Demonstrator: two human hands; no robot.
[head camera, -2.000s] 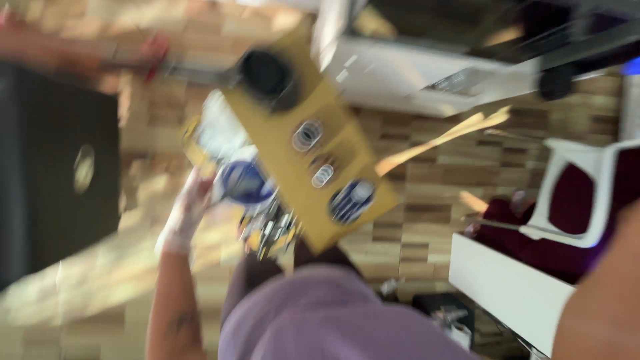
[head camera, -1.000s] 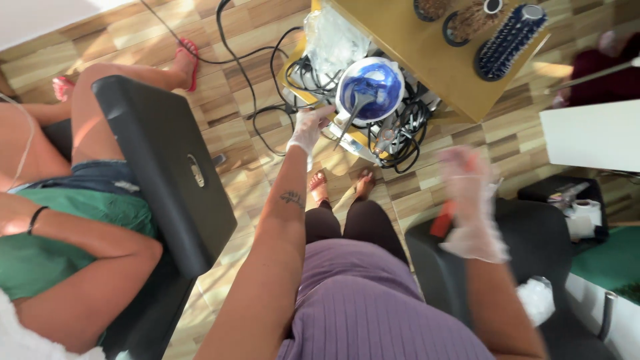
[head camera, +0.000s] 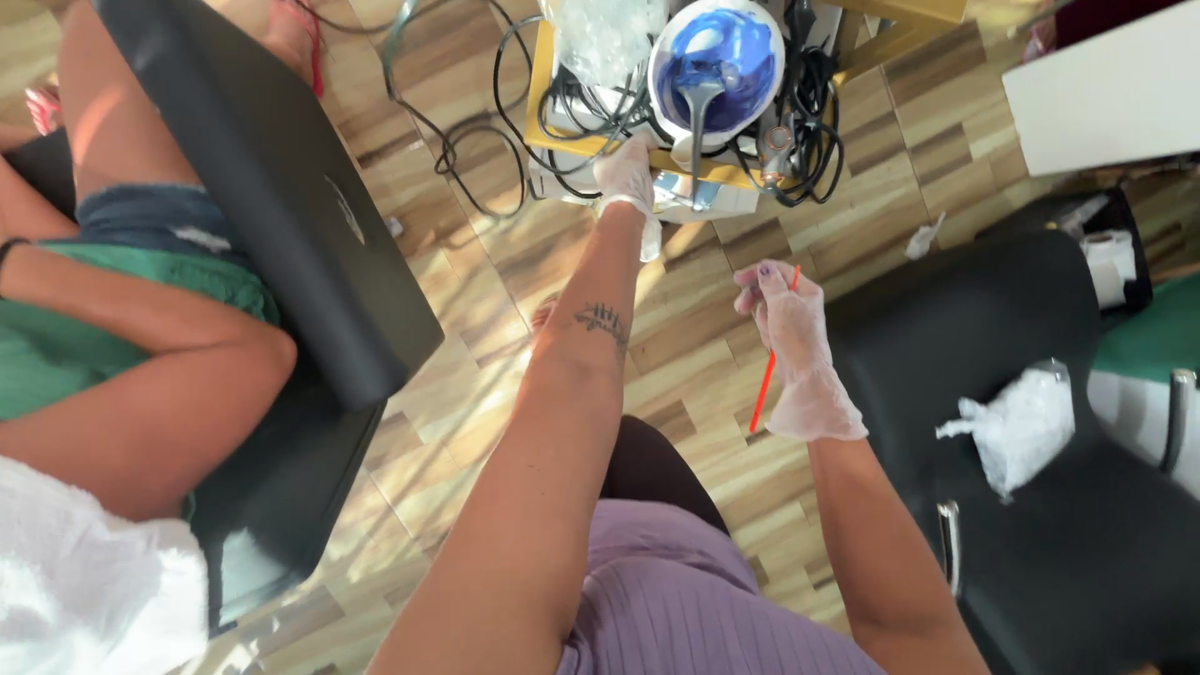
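Both hands wear clear plastic gloves. My left hand (head camera: 626, 176) is at the front edge of a yellow trolley (head camera: 568, 144), just below a white bowl (head camera: 664, 111) smeared inside with blue paste; whether it grips the edge is hidden. A grey tint brush (head camera: 699, 105) rests in the bowl, its handle toward me. My right hand (head camera: 793, 323) is raised over the floor, its fingers curled around a thin red stick (head camera: 762, 392), probably a comb's tail. Black cables (head camera: 808, 127) lie bundled beside the bowl, and a crumpled clear plastic bag (head camera: 605, 37) is left of it.
A person in a green top (head camera: 122, 300) sits at left, beside a black padded chair back (head camera: 281, 187). Loose cable (head camera: 459, 141) trails over the wood-patterned floor. At right, a black chair (head camera: 947, 347) holds a white plastic bundle (head camera: 1024, 429). A white cabinet (head camera: 1106, 89) stands upper right.
My right hand was a blur over the black chair; it is now further left, with the red stick clearly visible. The view has shifted, and the round brushes on the yellow shelf have left it.
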